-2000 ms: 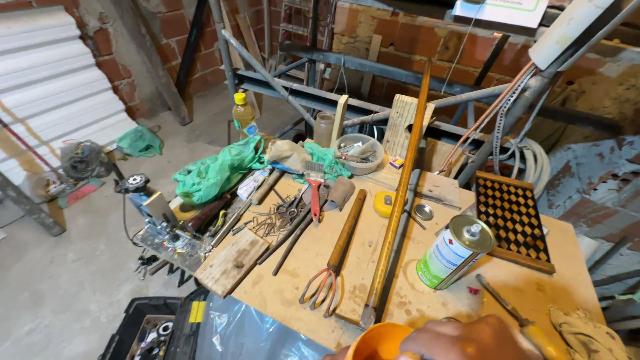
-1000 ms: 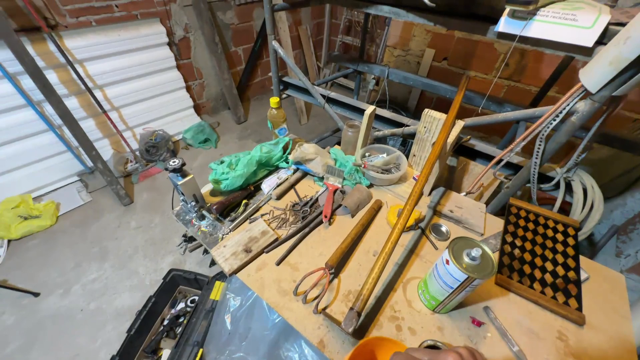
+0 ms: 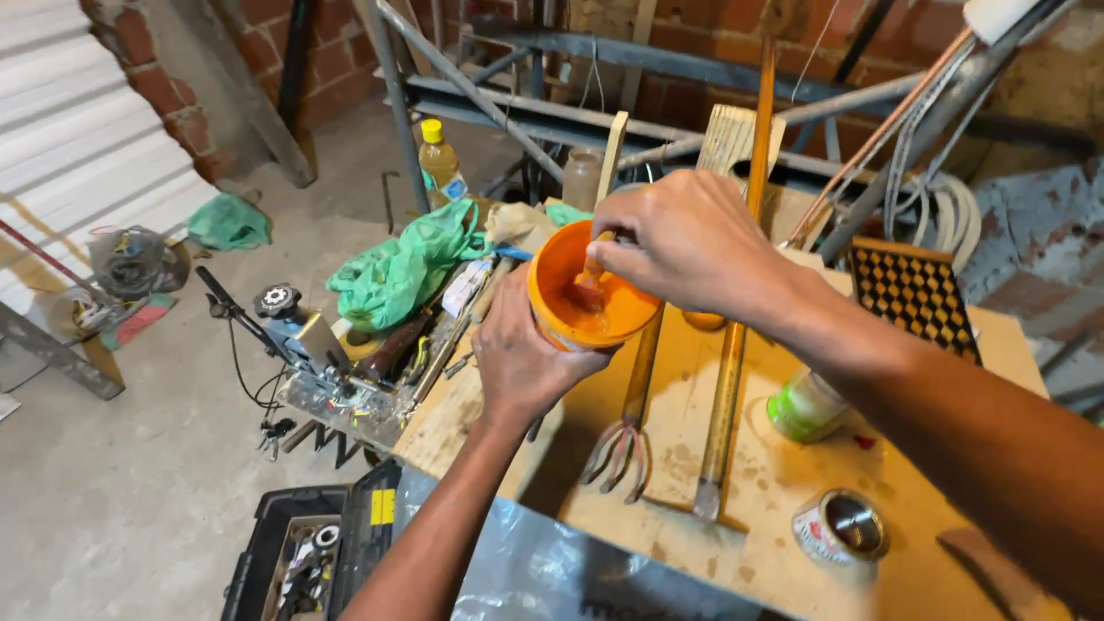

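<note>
My left hand (image 3: 526, 349) is wrapped around an orange plastic tub (image 3: 595, 341), which it holds tilted above the workbench. Inside lies some liquid, its kind not clear. My right hand (image 3: 681, 241) grips a small brush (image 3: 592, 274) by its handle, with the bristle end down in the tub. Below them on the bench rest a hand cultivator with curved tines (image 3: 623, 453) and a long varnished wooden handle with a metal end (image 3: 723, 423). An opened small can (image 3: 841, 526) stands near the front. A can with a green label (image 3: 802, 405) is partly behind my right forearm.
Green plastic bags (image 3: 401, 267), a yellow-capped bottle (image 3: 440, 159) and a glass jar (image 3: 582, 179) are at the back left. A checkered wooden board (image 3: 914, 297) stands at the right. An open black toolbox (image 3: 302, 492) sits lower left, beside clear plastic sheeting (image 3: 535, 552). Metal frame tubes (image 3: 483, 95) cross behind.
The orange tub, at the lower edge before, is now raised over the bench between both hands. My left hand and the brush in my right hand have come into view.
</note>
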